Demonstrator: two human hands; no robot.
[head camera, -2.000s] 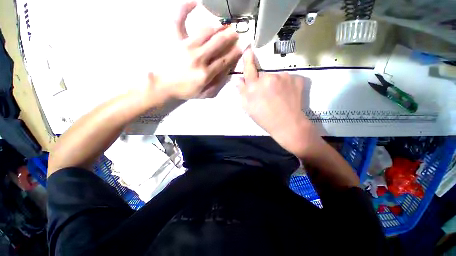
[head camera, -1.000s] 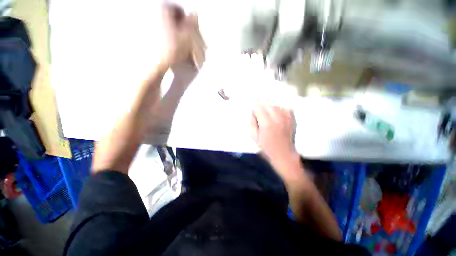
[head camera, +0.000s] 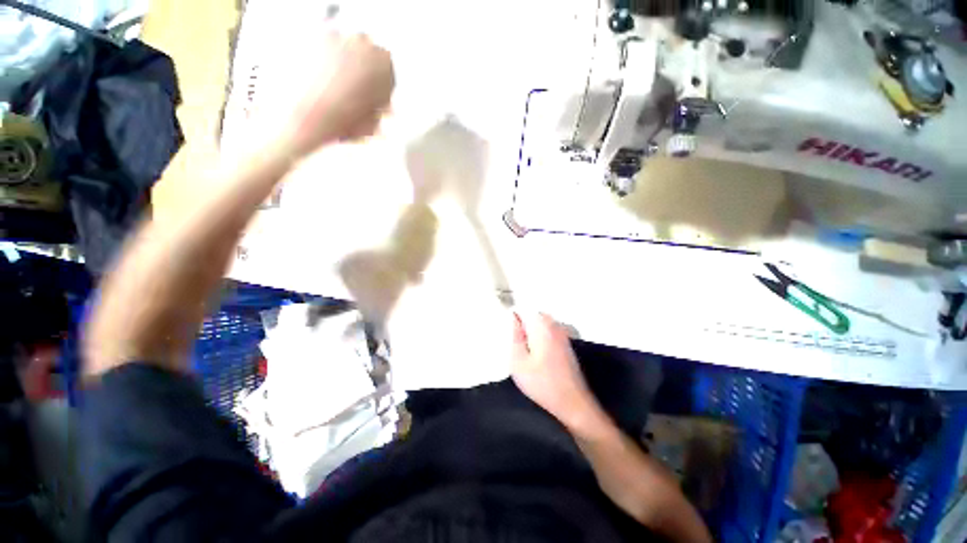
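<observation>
A white fabric piece (head camera: 451, 329) lies over the front table edge, nearly vanishing against the white tabletop. My right hand (head camera: 546, 358) is at its right edge near the front of the table, with thumb and fingers closed on it. My left hand (head camera: 361, 87) is raised at the upper left, blurred, with its fingers curled; whether it holds anything cannot be told. The sewing machine (head camera: 742, 138), marked HIKARI, stands at the upper right, with neither hand at its needle area.
Green thread snips (head camera: 811, 302) lie on the tabletop (head camera: 657, 292) right of my right hand. A black cloth heap (head camera: 117, 122) is at the far left. White cloth (head camera: 318, 392) fills a blue crate (head camera: 228, 345) below. Red scraps (head camera: 869, 507) are at the lower right.
The view has swung, showing more of the machine. Both hands have left the needle area; my left hand is up at the left, my right hand down at the front edge. The fabric has come towards me.
</observation>
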